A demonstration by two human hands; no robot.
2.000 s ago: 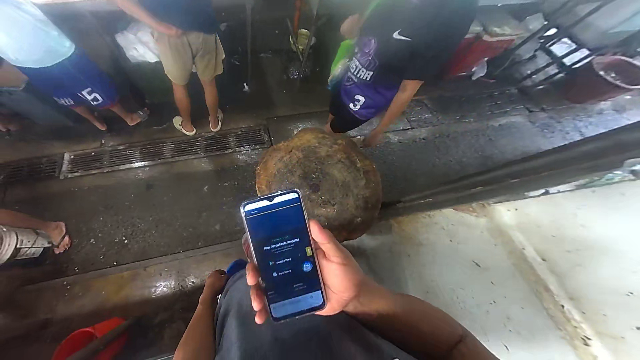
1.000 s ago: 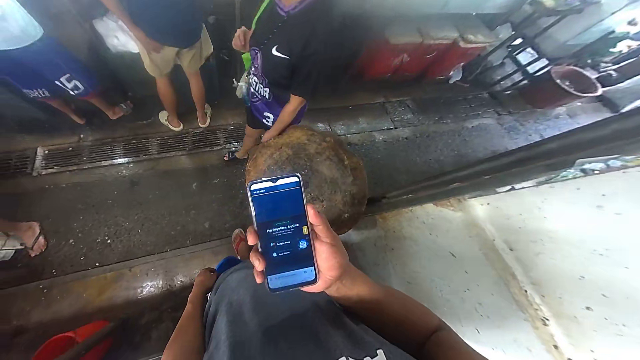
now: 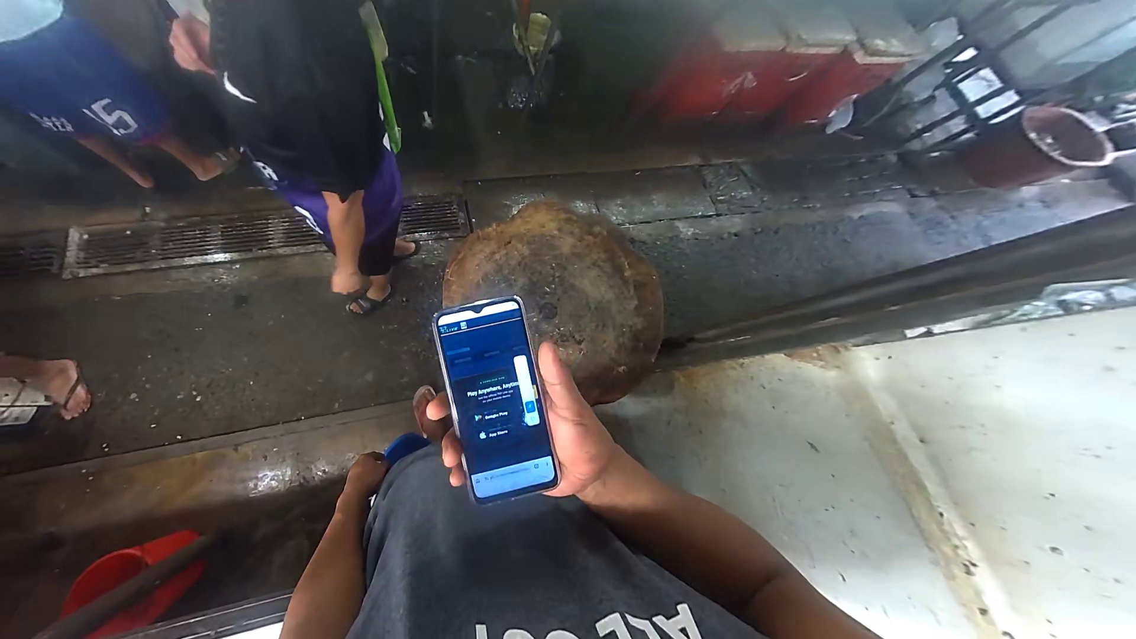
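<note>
My right hand is wrapped around a smartphone in a clear case, thumb along its right edge and fingertips at its left edge. The phone is upright with a lit blue screen, on which a white vertical slider bar shows. Behind and above the phone lies a round, worn wooden block. Near my lap on the left, my left hand rests beside a small blue thing; its fingers are mostly hidden, so its grip cannot be told.
A person in a black shirt stands by the floor grate, with another in blue shorts behind. Red containers and a large tub stand at upper right. A red bucket is at lower left; a pale counter adjoins my right.
The person in the black shirt has moved left past the wooden block. A slider bar has appeared on the phone's screen. My right hand keeps its hold on the phone.
</note>
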